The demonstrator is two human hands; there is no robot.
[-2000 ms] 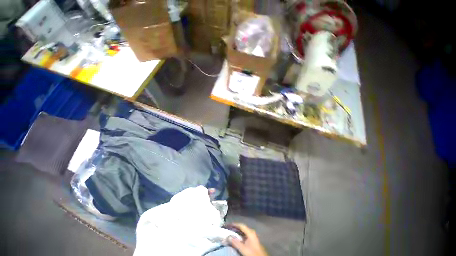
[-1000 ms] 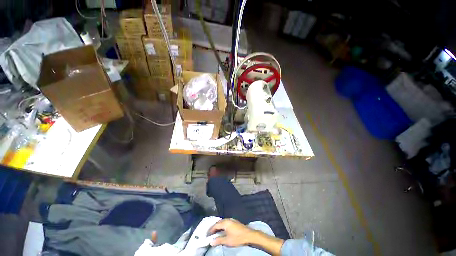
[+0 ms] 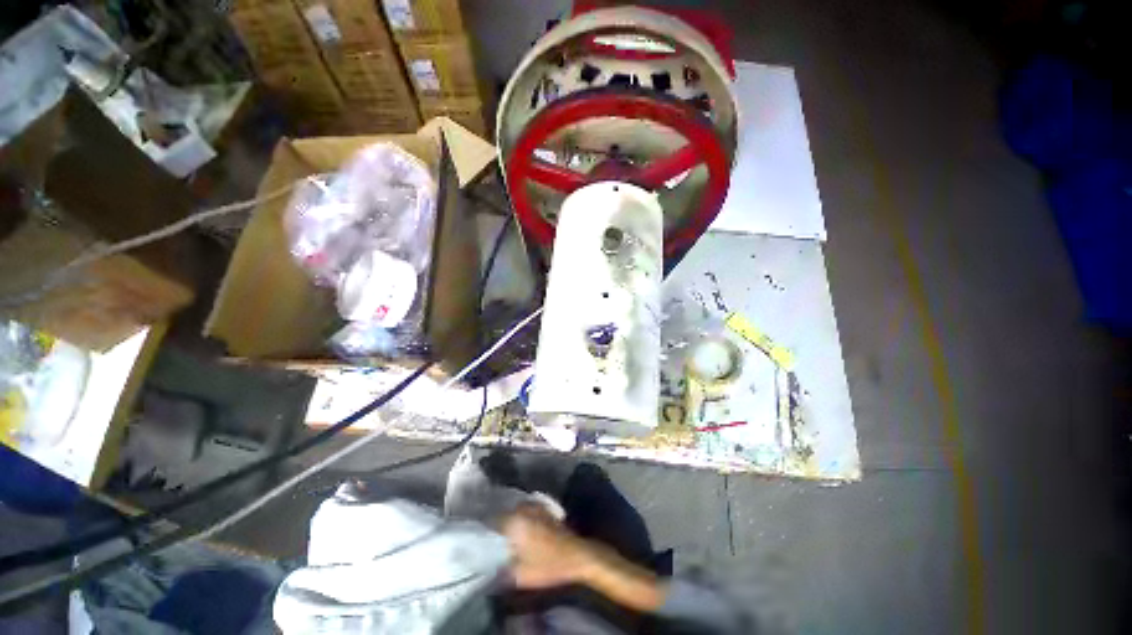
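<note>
A pale garment (image 3: 385,564) is bunched at the bottom centre, in front of the wearer's lap. My right hand (image 3: 540,552) holds its right side, with the fingers partly blurred. My left hand is not visible; the cloth may hide it. The cream machine head (image 3: 600,310) with its large red flywheel (image 3: 621,149) stands just beyond the garment, on the machine table (image 3: 813,372). The garment and the machine do not touch.
An open cardboard box (image 3: 261,273) with clear bags stands left of the machine. A tape roll (image 3: 711,359) and a slim yellow item (image 3: 760,339) lie right of it. Cords cross the lower left. A blue-grey garment heap (image 3: 186,593) is at bottom left.
The view has moved close to the machine, which looks larger. My right hand still holds the pale garment, now in front of the table. My left hand's fingertip no longer shows.
</note>
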